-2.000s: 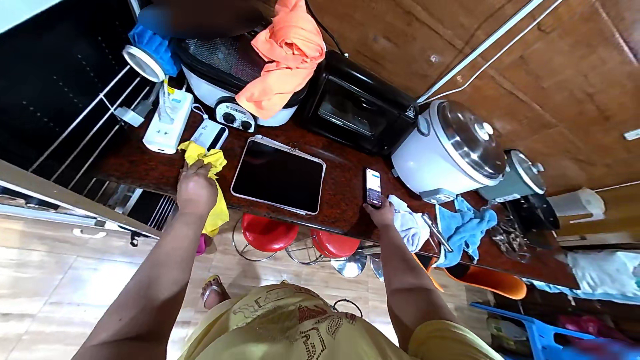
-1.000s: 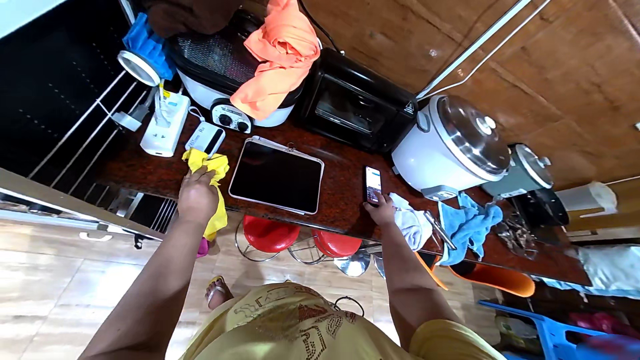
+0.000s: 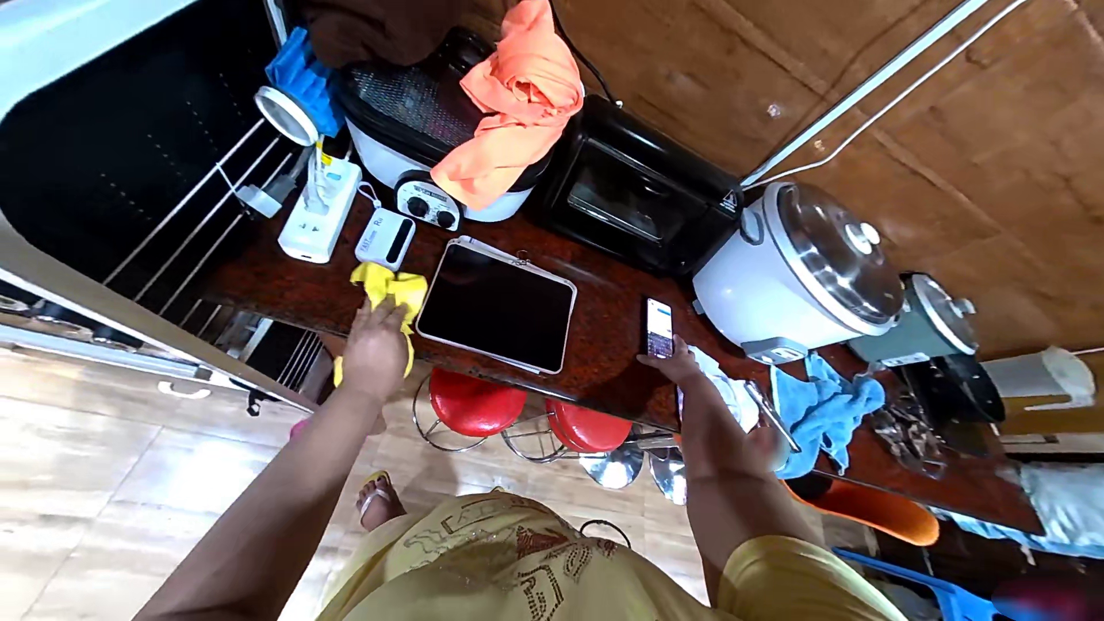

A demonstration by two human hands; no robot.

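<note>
My left hand (image 3: 377, 345) presses on a yellow cloth (image 3: 405, 289) at the counter's front edge, part of the cloth hanging below. Just right of it lies a tablet (image 3: 498, 304) with a dark screen and a pale rim. My right hand (image 3: 674, 360) is at the lower end of a smartphone (image 3: 659, 328) with a lit screen; the fingers touch it, and how firmly they hold it is unclear. Beyond the yellow cloth sit a small white device (image 3: 385, 239) and a white power strip (image 3: 319, 211) with plugs in it.
An electric roaster (image 3: 414, 112) bears an orange cloth (image 3: 526, 95). Beside it stand a black toaster oven (image 3: 638, 190), a white rice cooker (image 3: 750, 276) and a green cooker (image 3: 906, 332). A blue cloth (image 3: 824, 410) lies at right. Red stools (image 3: 477, 402) stand below the counter (image 3: 604, 371).
</note>
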